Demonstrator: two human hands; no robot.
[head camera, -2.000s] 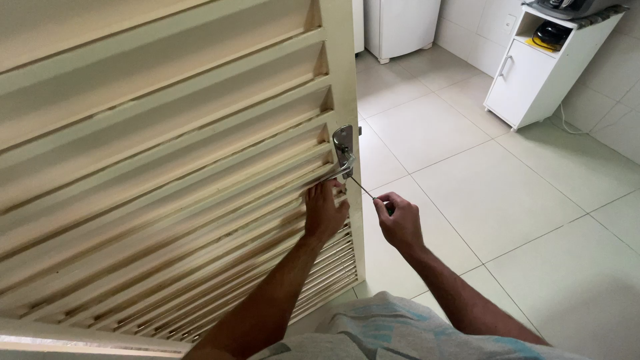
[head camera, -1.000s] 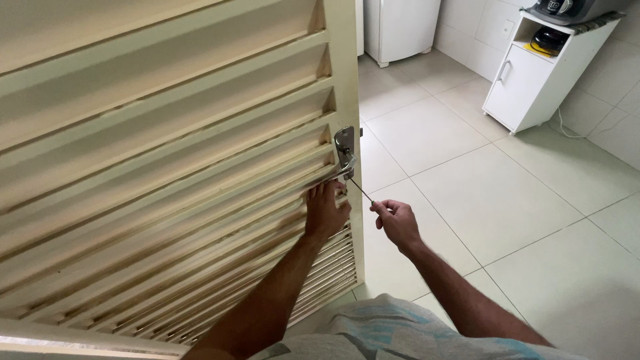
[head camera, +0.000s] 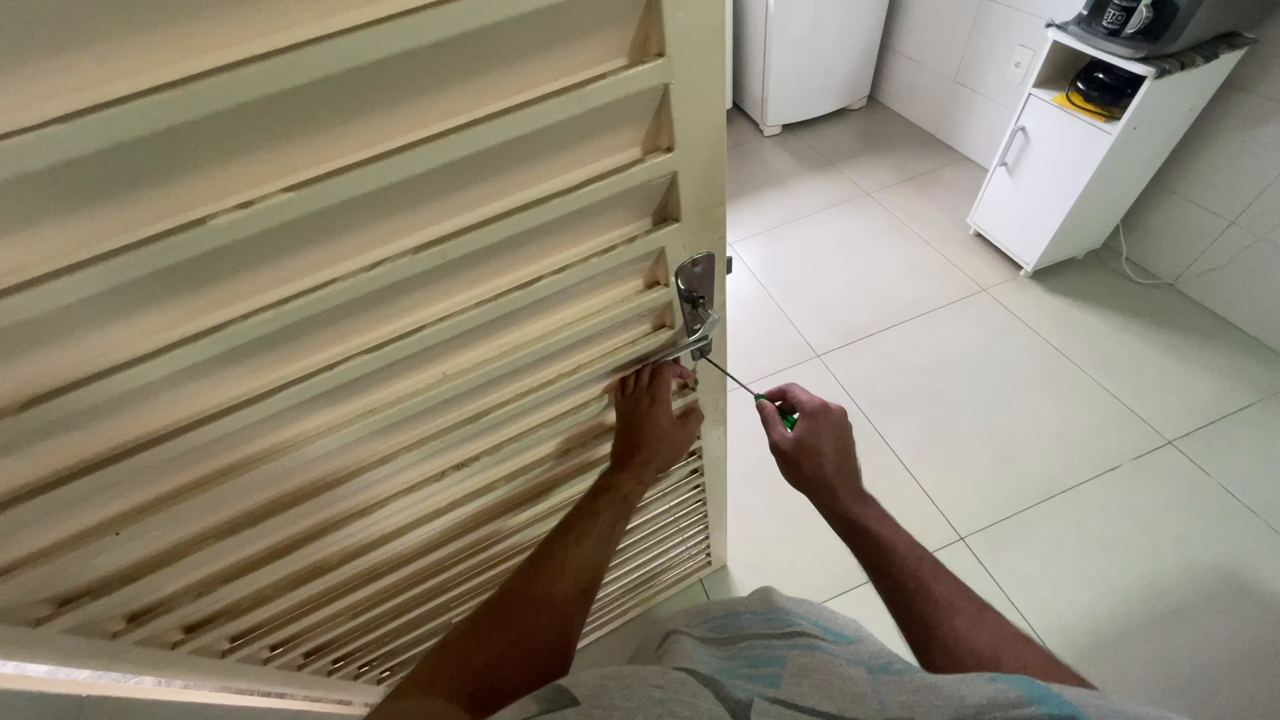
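A metal lock plate (head camera: 697, 285) with a lever handle (head camera: 690, 345) is fitted near the edge of a cream louvred door (head camera: 695, 130). My right hand (head camera: 815, 440) grips the green handle of a screwdriver (head camera: 735, 378), whose thin shaft slants up to the bottom end of the plate. Just under the lever, my left hand (head camera: 655, 415) rests against the door with its fingers bent. Near its fingertips is something small and shiny, perhaps keys; whether the hand holds it I cannot tell.
Beyond the door edge lies a light tiled floor (head camera: 1000, 400). A narrow white cabinet (head camera: 1060, 165) stands at the upper right, with a coffee machine (head camera: 1130, 20) on top and a white cable (head camera: 1130, 260) beside it. The base of a white appliance (head camera: 810, 60) shows at the top.
My right hand has turned about the screwdriver, and its green handle now shows between the fingers. My left hand stays below the lever.
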